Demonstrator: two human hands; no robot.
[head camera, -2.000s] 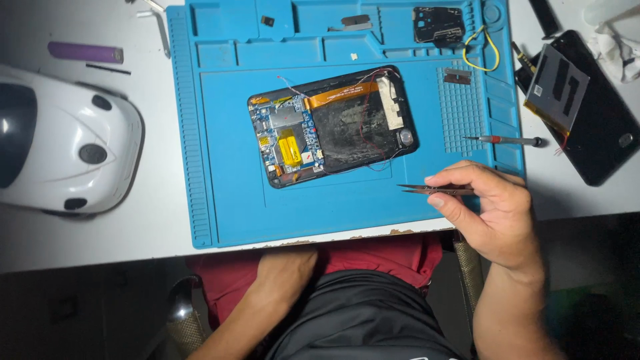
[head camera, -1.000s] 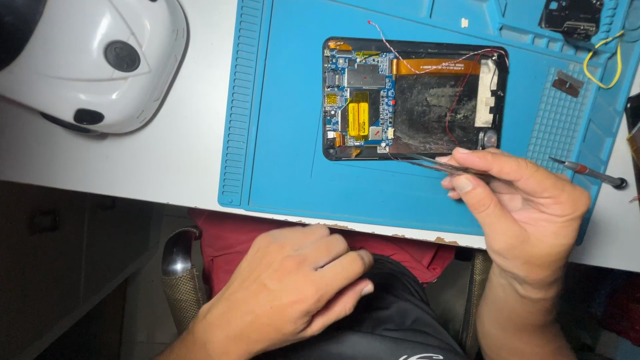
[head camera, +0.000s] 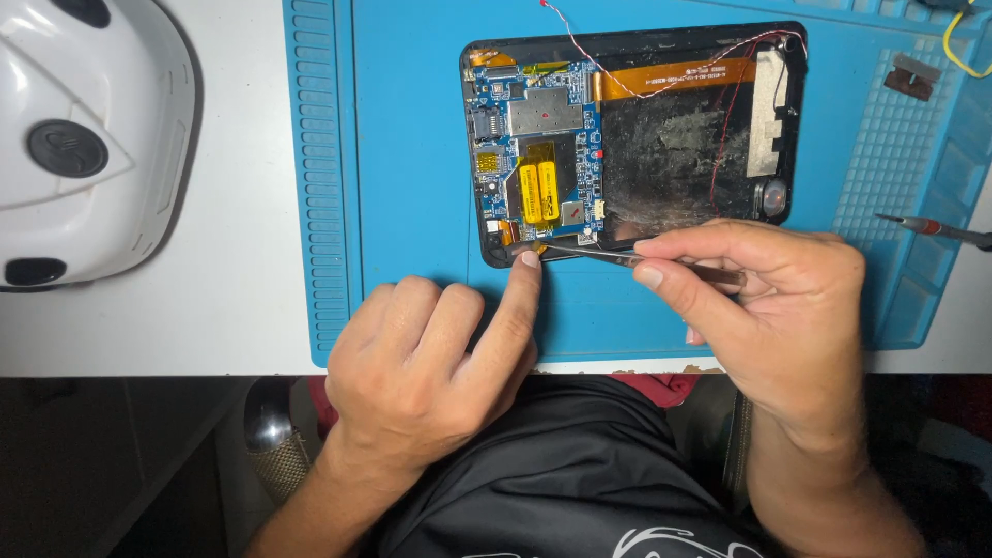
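An opened tablet housing (head camera: 682, 155) lies on a blue silicone work mat (head camera: 403, 155). Its blue circuit board (head camera: 593, 186) fills the left part, with yellow tape over it and an orange flex cable (head camera: 659, 80) running right. Thin red and white twisted wires (head camera: 577, 46) cross the top. My right hand (head camera: 763, 302) holds metal tweezers (head camera: 612, 253), their tips at a small flex piece at the board's lower edge. The index fingertip of my left hand (head camera: 442, 356) touches the housing's bottom rim beside those tips; its other fingers are curled and hold nothing visible.
A white toy-car-shaped object (head camera: 101, 155) stands at the left on the white table (head camera: 248, 325). On the mat's right side are a metal blade (head camera: 912, 77) and, lower, a pen-like tool (head camera: 930, 227). A yellow wire (head camera: 952, 46) lies at the upper right.
My left hand has come up from my lap to the housing's lower edge. My right hand has brought the tweezers from beside the tablet to the board's lower edge. The view has moved closer.
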